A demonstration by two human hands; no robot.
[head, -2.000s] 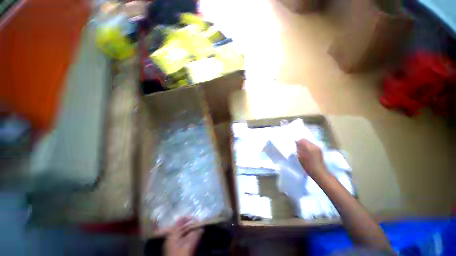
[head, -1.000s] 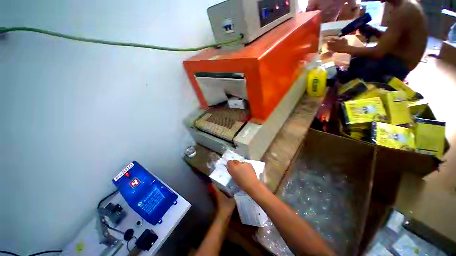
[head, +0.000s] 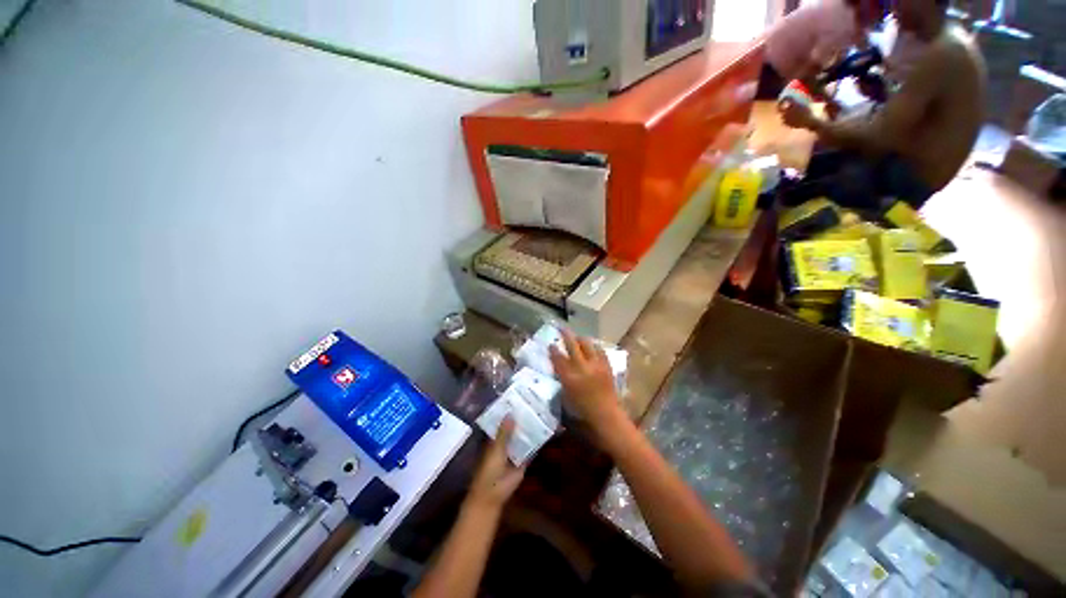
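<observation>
Several small white boxes (head: 540, 341) sit grouped at the near end of the wooden bench, below the shrink tunnel. My right hand (head: 588, 376) rests on these boxes from above, fingers spread over them. My left hand (head: 497, 465) holds a few white boxes (head: 520, 423) by their lower edge, just left of and below the group. Crumpled clear film (head: 485, 371) lies beside the boxes. The shrink tunnel (head: 684, 111) has its flap hanging down over its opening, above the conveyor (head: 535, 264).
Bar sealer (head: 164, 514) with blue control box (head: 365, 400) stands lower left. A carton of film scrap (head: 836, 403) is right of the bench, with yellow packs (head: 832, 264) behind and white boxes (head: 906, 547) lower right. A yellow bottle (head: 736, 196) stands beside the tunnel. A person (head: 923, 111) sits behind.
My left hand has come into clearer view with boxes in it, and my right hand has shifted slightly right on the bench. The white box at the tunnel opening no longer shows.
</observation>
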